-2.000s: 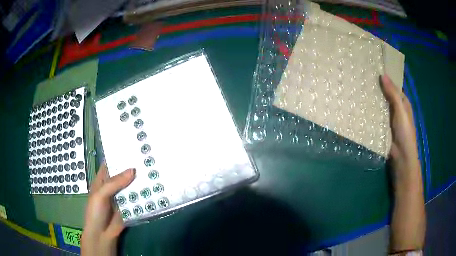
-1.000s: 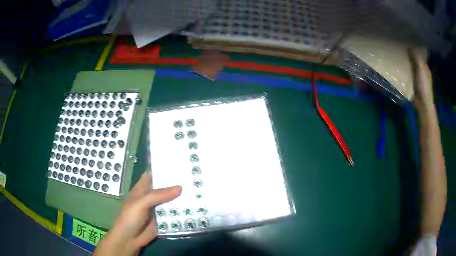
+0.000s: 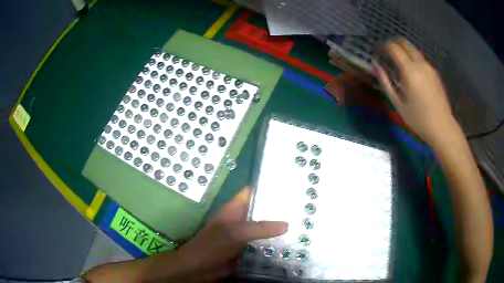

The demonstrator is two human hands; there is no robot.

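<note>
My left hand [image 3: 226, 232] holds a tray [image 3: 351, 204] with a white sheet at its left edge, thumb on top, fingers hidden beneath. This tray bears an upright line of small discs, with more at its top and lower left. My right hand [image 3: 411, 83] is at the rear right, over the tray pile [image 3: 365, 52], thumb and fingers apart, nothing visible in it. A full grid tray of dark discs [image 3: 171, 121] lies on the light green mat [image 3: 149, 199], left of the held tray. Some discs lie stacked or loose near its right edge.
A red probe [image 3: 430, 193] lies on the dark green bench at right, partly blurred. A brown-red square [image 3: 341, 87] is by the red tape. Greyish sheets [image 3: 315, 16] lie at the rear. A green label [image 3: 141, 232] is at the front left, and yellow tape [image 3: 50, 166] edges the bench.
The cardboard and dimpled clear cover have left my right hand and the view. My right hand is now at the rear pile. The view has turned left, and my left hand keeps the tray.
</note>
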